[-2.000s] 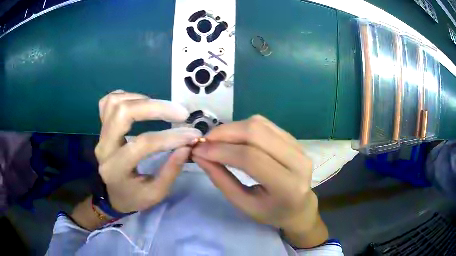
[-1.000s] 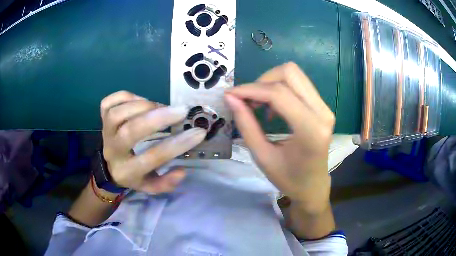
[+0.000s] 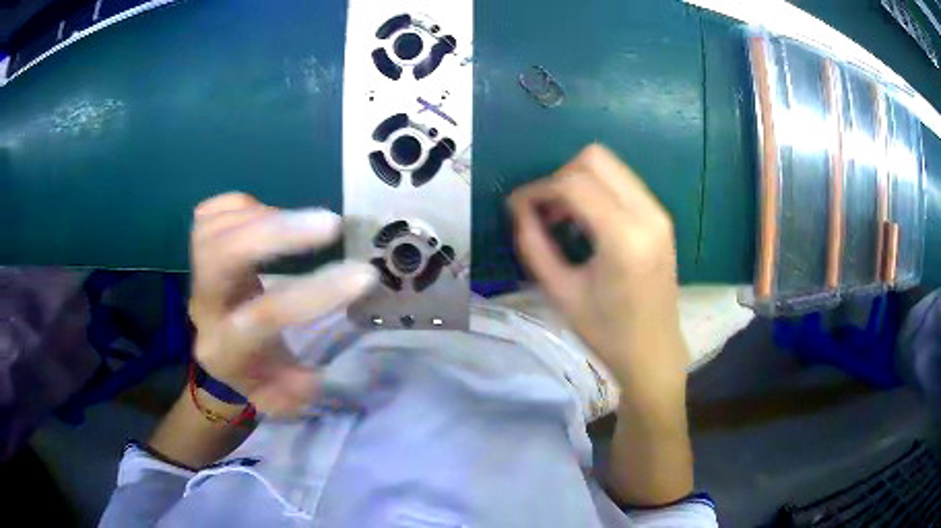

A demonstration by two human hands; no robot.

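Note:
A silver plate (image 3: pixel 408 196) with round black cut-outs lies lengthwise on the green bench in front of me; three cut-outs show. My left hand (image 3: pixel 270 299) is blurred, its fingers apart, the fingertips at the plate's left edge beside the nearest cut-out. My right hand (image 3: pixel 598 253) is right of the plate over the bench, thumb and forefinger close together; blur hides whether anything is between them. Thin loose rings (image 3: pixel 542 87) lie on the bench right of the plate.
A clear tray (image 3: pixel 805 175) with long copper-coloured coil rows (image 3: pixel 766 165) and a short roll (image 3: pixel 890 253) stands at the right. The green bench (image 3: pixel 619 62) ends close to my body. Another person's sleeve (image 3: pixel 916 328) shows at the right edge.
My hands were pinched together over the nearest cut-out, then parted. My right hand has moved right, off the plate; my left has drawn left. The plate sits slightly further left in view.

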